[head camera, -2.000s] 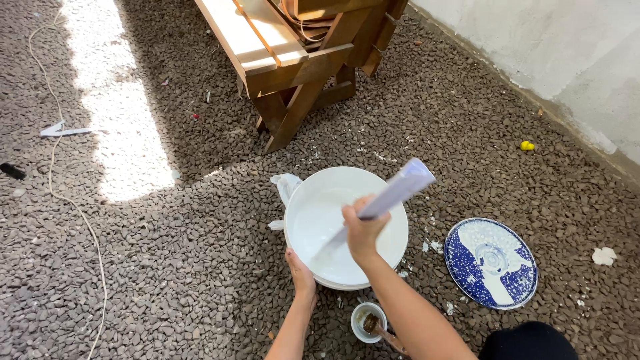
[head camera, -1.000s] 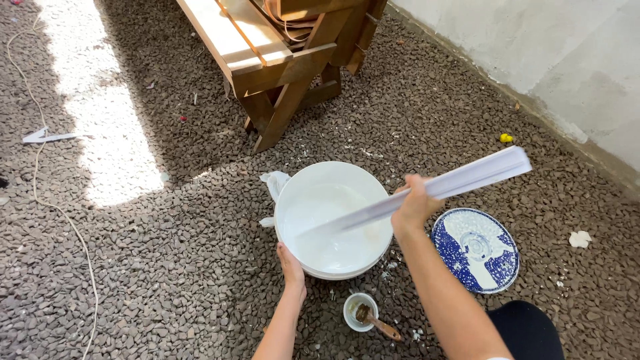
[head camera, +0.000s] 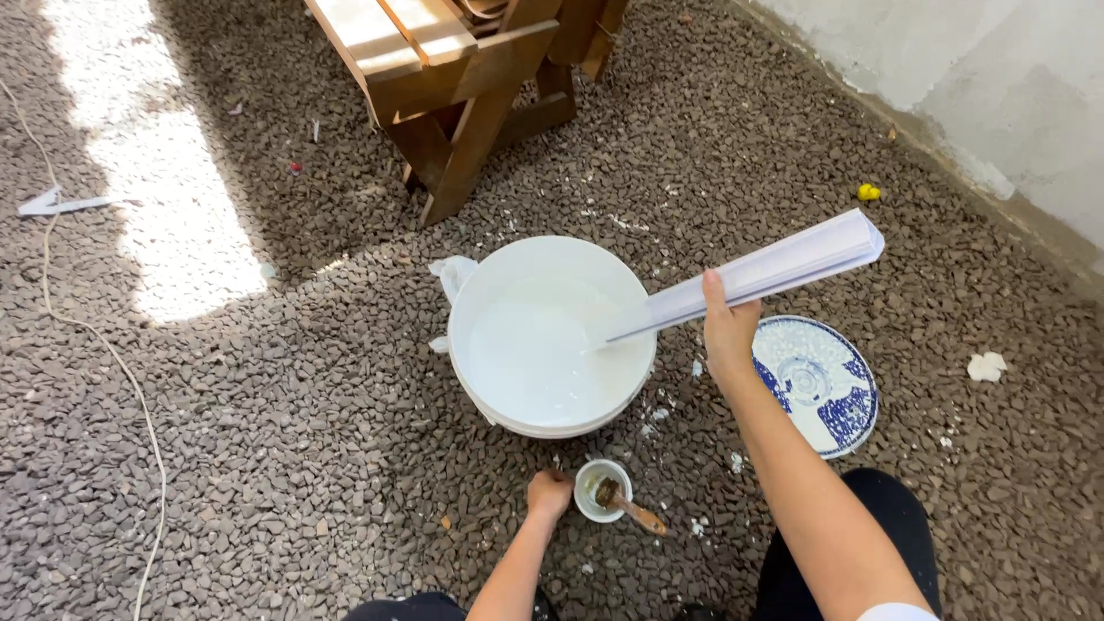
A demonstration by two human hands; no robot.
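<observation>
A white plastic bucket (head camera: 552, 345) of white liquid stands on the gravel. My right hand (head camera: 731, 332) is closed around a long white channel-shaped strip (head camera: 768, 263), which slants over the bucket's right rim with its lower end in the liquid. Below the bucket, my left hand (head camera: 550, 496) is at the left side of a small white cup (head camera: 589, 516); whether its fingers grip the cup cannot be told. A paintbrush (head camera: 642, 515) with a wooden handle leans in this cup. Right of my right hand lies a round blue and white lid (head camera: 811, 384), partly behind the wrist.
A wooden slatted bench (head camera: 466, 78) stands beyond the bucket. A white cord (head camera: 142, 405) runs along the left. A plaster wall (head camera: 1000, 95) borders the gravel at the right, near a small yellow object (head camera: 868, 191). White plastic (head camera: 454, 274) shows at the bucket's left side.
My left hand has left the bucket's rim and moved down to the small cup. My right hand still holds the strip, which was steeper two seconds ago and now leans farther right.
</observation>
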